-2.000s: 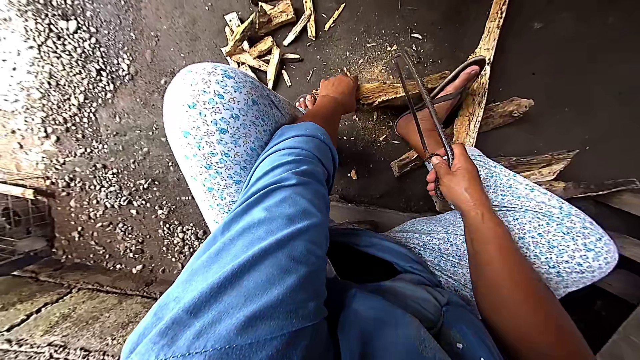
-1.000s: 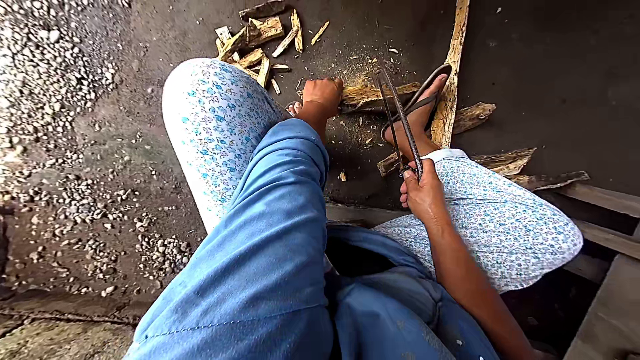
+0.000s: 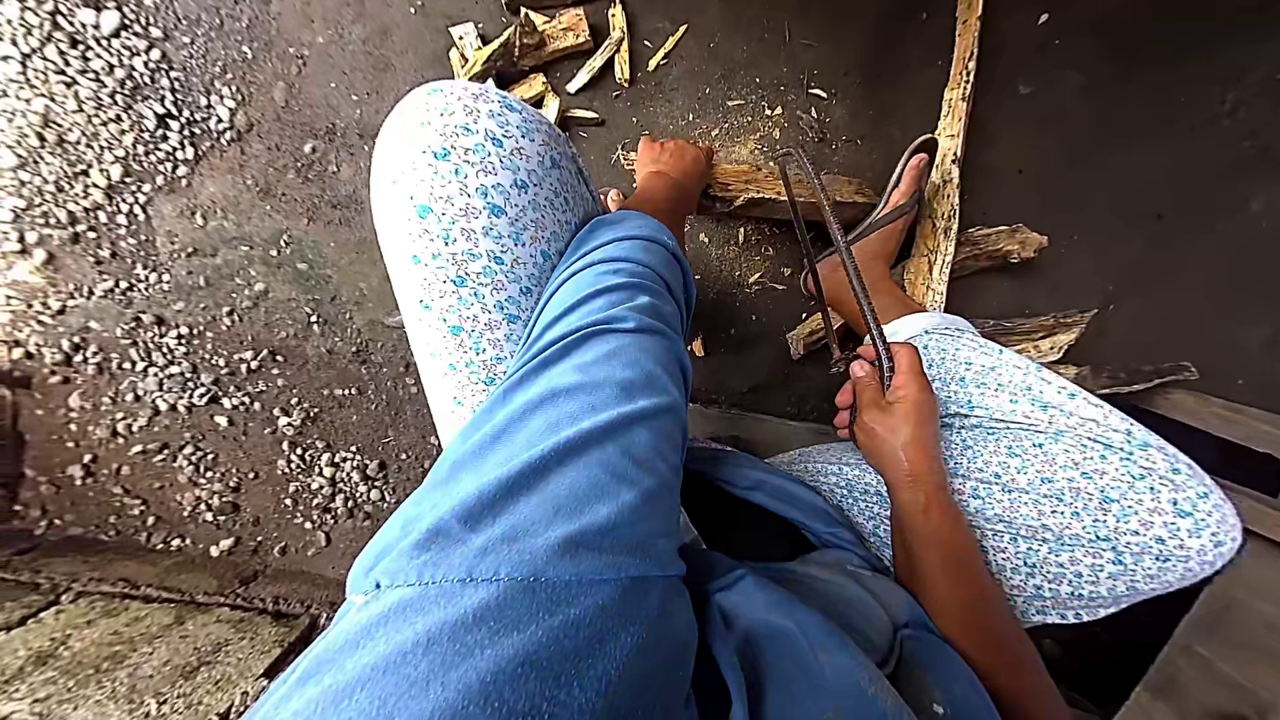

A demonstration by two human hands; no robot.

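My left hand (image 3: pixel 672 168) is closed on the left end of a split piece of firewood (image 3: pixel 775 188) lying on the dark ground between my feet. In my right hand (image 3: pixel 890 405) is the end of a bow saw (image 3: pixel 840 240) with a frame of bent ribbed steel bar and a narrow blade. The saw points up and away, its far end over the firewood near my sandalled foot (image 3: pixel 880 235); whether the blade touches the wood I cannot tell. Sawdust and chips (image 3: pixel 745 145) lie around the piece.
Cut wood pieces (image 3: pixel 555 38) are heaped at the top. A long split log (image 3: pixel 945 160) and shorter pieces (image 3: pixel 1000 248) lie beyond and under my sandalled foot. Gravel (image 3: pixel 120 120) covers the ground at left, a concrete slab (image 3: pixel 140 655) is at lower left, and wooden boards (image 3: pixel 1225 420) are at right.
The saw and my right hand have shifted a little relative to the firewood. My left hand stays on the wood. The view has moved slightly.
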